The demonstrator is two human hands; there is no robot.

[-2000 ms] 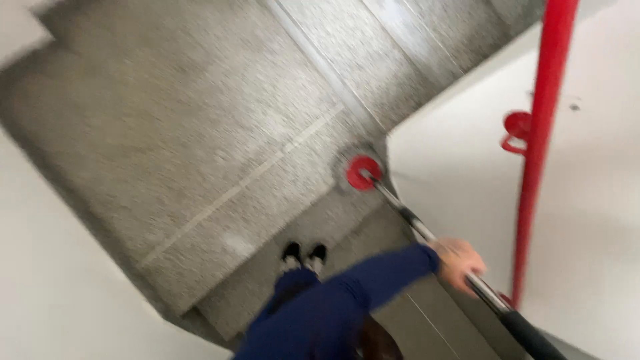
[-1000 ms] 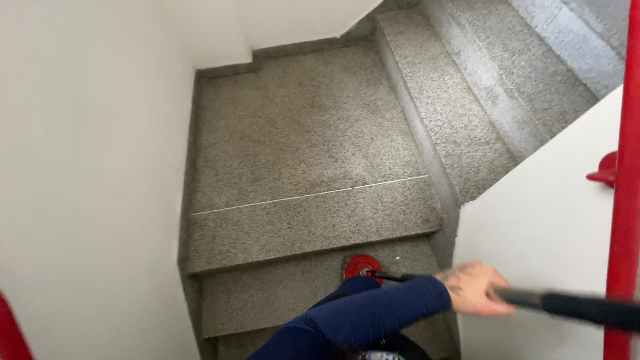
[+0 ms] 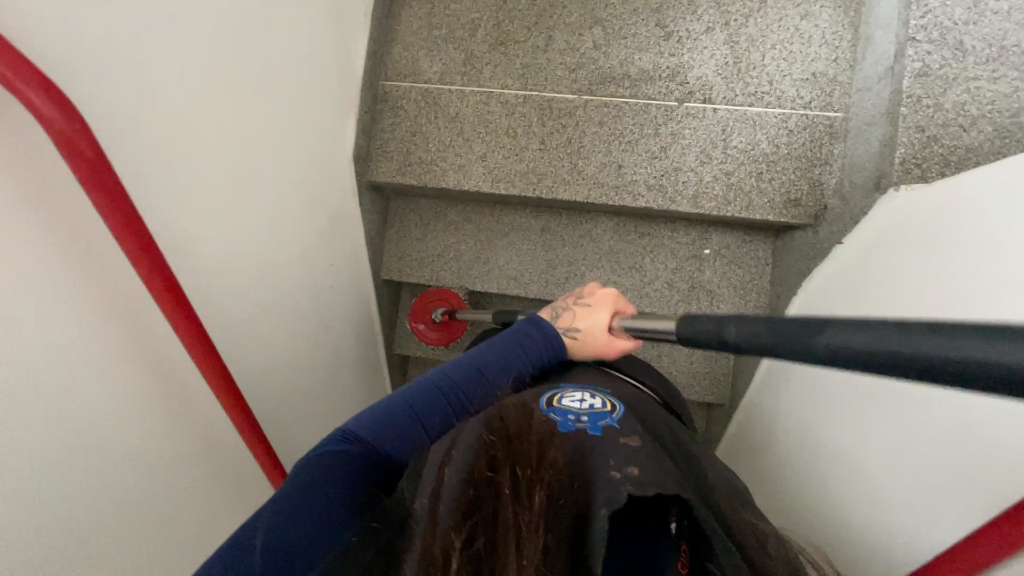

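Observation:
My left hand [image 3: 594, 322], at the end of a dark blue sleeve, is closed around the metal pole [image 3: 652, 327] of a round-headed spin mop. The pole runs from the red mop head [image 3: 438, 317] on the left to a thick black grip [image 3: 848, 348] that leaves the view at the right edge. The mop head is at the left end of a lower stone step, near the wall; its fringe is barely visible. My right hand is out of view.
Speckled stone steps [image 3: 576, 248] lie between white walls. A red handrail [image 3: 152, 240] runs along the left wall, and part of another [image 3: 980, 544] shows at lower right. My dark apron and long hair cover the lower middle.
The mop head has moved from beside the right wall's corner to the left end of a lower step. My left hand stays closed on the pole. The view has turned considerably.

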